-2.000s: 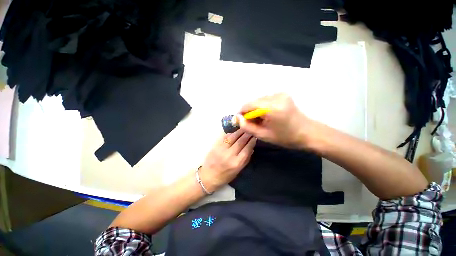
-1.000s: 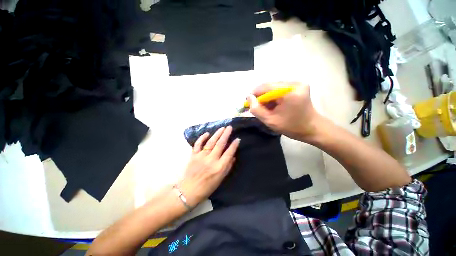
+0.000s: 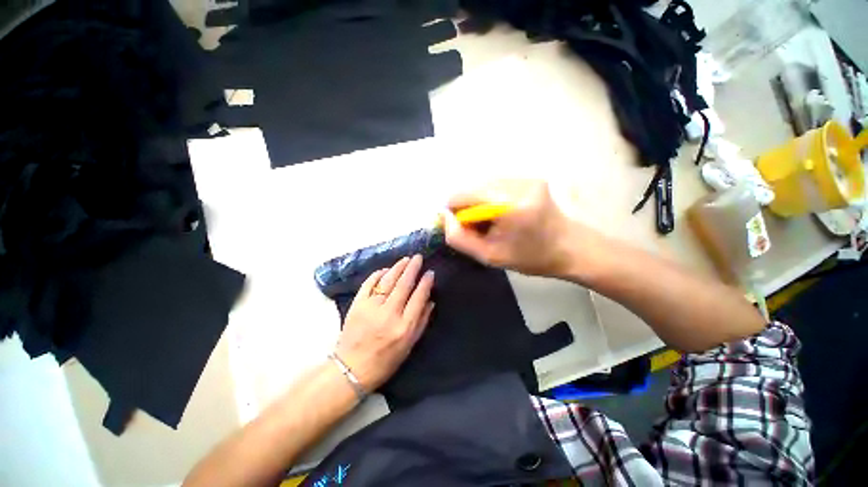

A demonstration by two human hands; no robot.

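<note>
A black panel (image 3: 457, 328) lies before me on the pale board, with a tab at its right side. The edge flap (image 3: 366, 259) at its far edge looks streaked whitish-blue on the left and middle part. My left hand (image 3: 388, 323) lies flat on the panel, fingertips just below the flap, holding nothing. My right hand (image 3: 514, 228) grips the glue brush by its yellow handle (image 3: 483, 213) over the flap. The bristles are mostly hidden by my fingers, and the flap's right end is hidden under my right hand.
A heap of black panels (image 3: 86, 190) is at left. More black panels (image 3: 333, 86) lie at top centre. Black strips (image 3: 638, 86) hang at upper right, with slim dark snips or a cutter (image 3: 664, 202) below. An amber bottle (image 3: 728, 228) and yellow glue pot (image 3: 798, 176) stand at right.
The view has shifted right, bringing the glue pot into sight. The streaked band shows along more of the flap. My left hand has flattened on the panel, and the brush has moved along the flap.
</note>
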